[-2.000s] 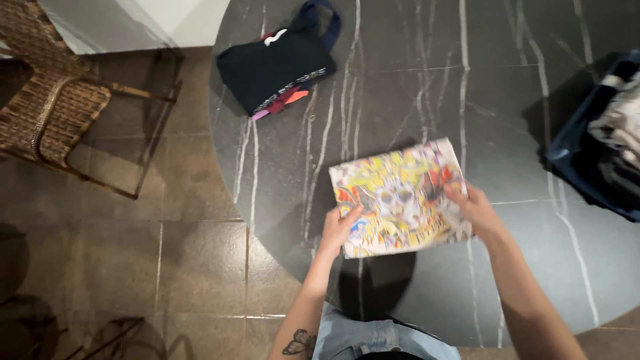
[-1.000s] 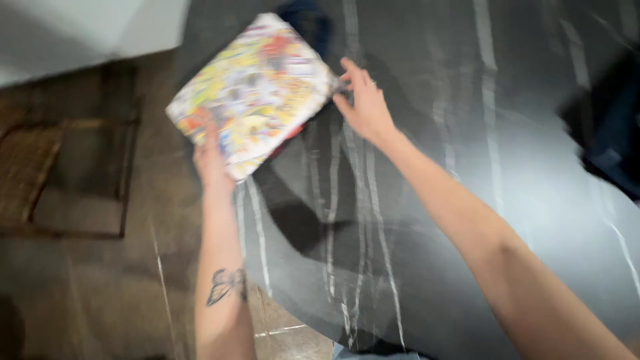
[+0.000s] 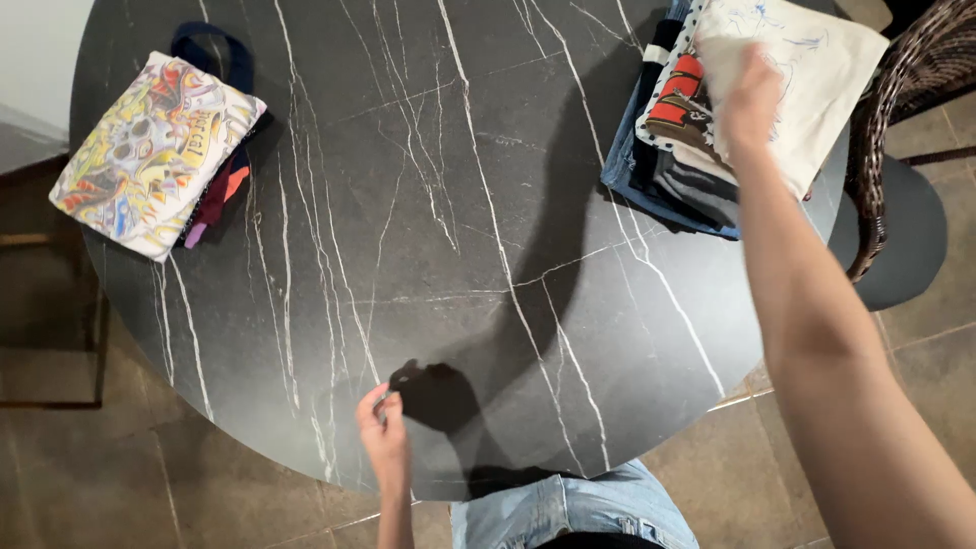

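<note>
My right hand (image 3: 751, 103) is blurred over a white cloth with blue line drawings (image 3: 820, 84), which lies on top of a pile of clothes (image 3: 686, 191) at the table's right; whether it grips the cloth cannot be told. Near the front edge of the table, my left hand (image 3: 387, 427) has its thumb and forefinger curled near each other, apart from any garment. A folded white garment with a colourful skull print (image 3: 156, 152) rests on a smaller stack at the left, where a dark blue strap (image 3: 217, 49) and maroon, orange and purple fabric (image 3: 217, 198) stick out.
The round dark table (image 3: 427, 229) has white veins and a curved front edge. A woven wicker chair (image 3: 881, 152) with a dark seat stands close at the right. At the lower left is a chair's frame (image 3: 95, 343), and a white wall (image 3: 42, 61) rises beyond.
The skull-print garment, held in both hands earlier, now lies on the left stack, released. My right hand has moved to the pile at the right; my left hand has drawn back to the front edge.
</note>
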